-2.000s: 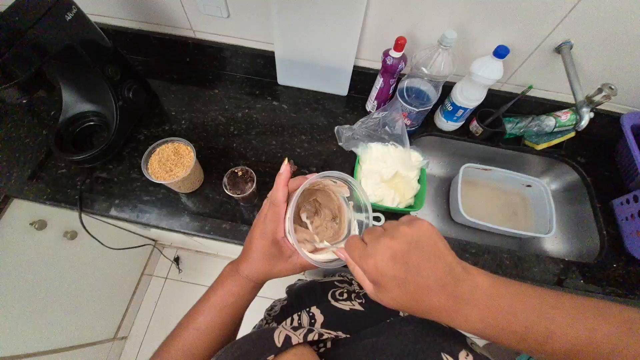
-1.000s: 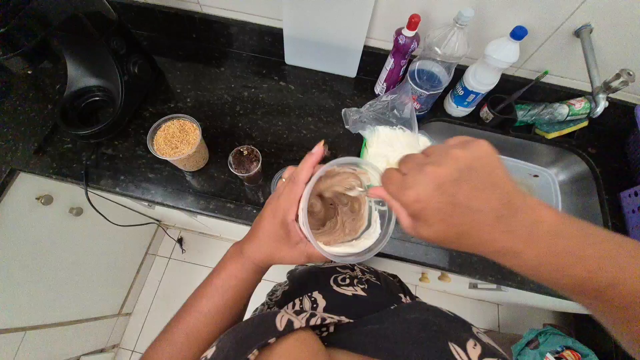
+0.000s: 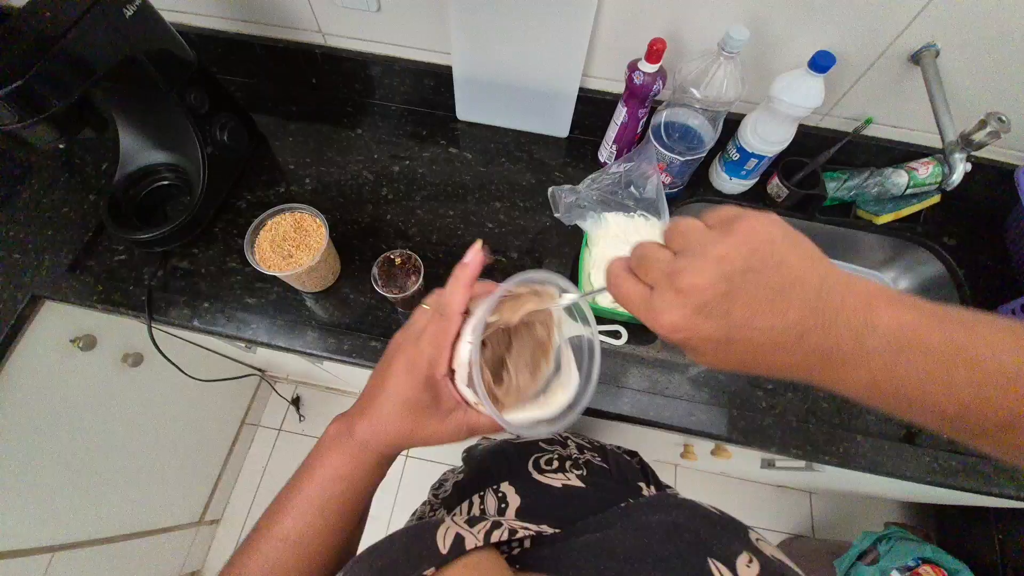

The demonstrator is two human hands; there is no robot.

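My left hand point(image 3: 424, 372) grips a clear plastic cup point(image 3: 588, 352), tilted so its mouth faces me. Inside lies a brown cream point(image 3: 516, 352) with white cream along the lower wall. My right hand point(image 3: 704, 276) pinches the thin handle of a utensil point(image 3: 588, 294), probably a spoon, whose far end is in the cup. Behind my right fingers, a green container point(image 3: 585, 280) holds a white creamy mass point(image 3: 624, 240) with a clear plastic bag point(image 3: 612, 192) beside it. Left of the cup stand a small cup of dark bits point(image 3: 398, 274) and a larger cup of golden crumbs point(image 3: 292, 244).
A black appliance point(image 3: 160, 160) stands at the left of the dark stone counter point(image 3: 384, 176), its cord hanging down. A white board point(image 3: 520, 64) leans on the wall. Purple point(image 3: 632, 104), clear point(image 3: 704, 96) and white point(image 3: 772, 120) bottles stand behind the sink point(image 3: 904, 248), near a yellow-green sponge point(image 3: 896, 210).
My right hand has moved up and right from its place at the cup's rim two seconds ago, still with the utensil. The cup is now tipped more toward me.
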